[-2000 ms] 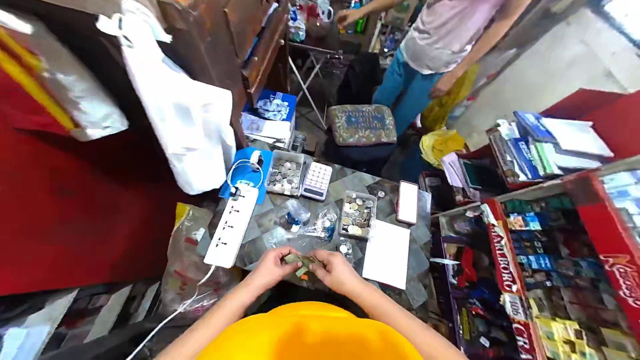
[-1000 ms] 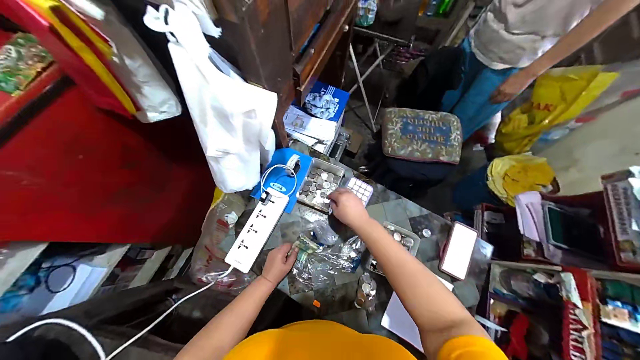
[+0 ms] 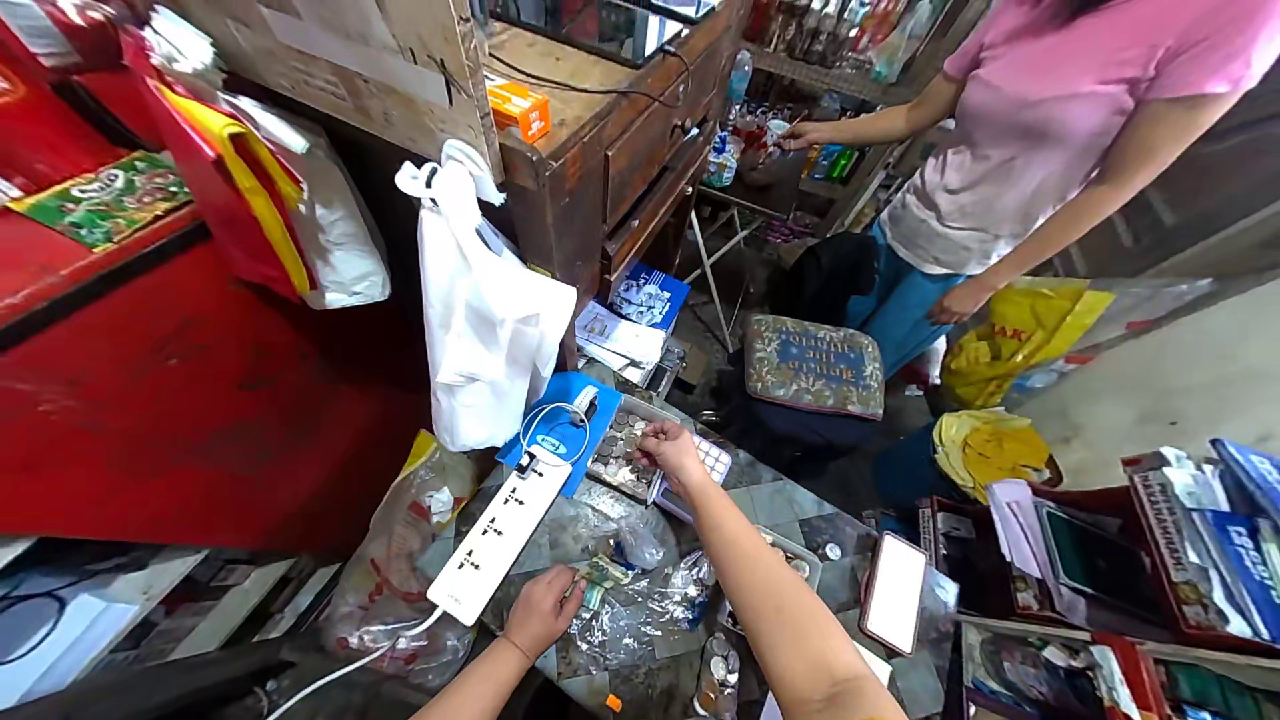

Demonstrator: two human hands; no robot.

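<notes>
My left hand (image 3: 545,608) holds a few folded banknotes (image 3: 603,578) between thumb and fingers, above clear plastic bags (image 3: 630,625) on the table. My right hand (image 3: 672,452) reaches into a plastic tub of coins (image 3: 622,487), its fingertips bent down at the coins; whether a coin is pinched cannot be told. Beside that tub lies a white calculator (image 3: 712,460), partly under my right wrist. A second coin tub (image 3: 812,570) is half hidden by my right forearm. Near the table's front are more coins in a clear bag (image 3: 718,668).
A white power strip (image 3: 500,540) with a plugged-in cable lies left of the bags. A phone (image 3: 895,592) rests at the right. A white bag (image 3: 480,320) hangs from the wooden cabinet. Across the table are a cushioned seat (image 3: 815,366) and a standing person (image 3: 1060,150). Crates of papers stand right.
Two seconds ago both my hands were together at the banknotes. My right hand has moved away to the coin tub, while my left keeps the notes. The view has shifted.
</notes>
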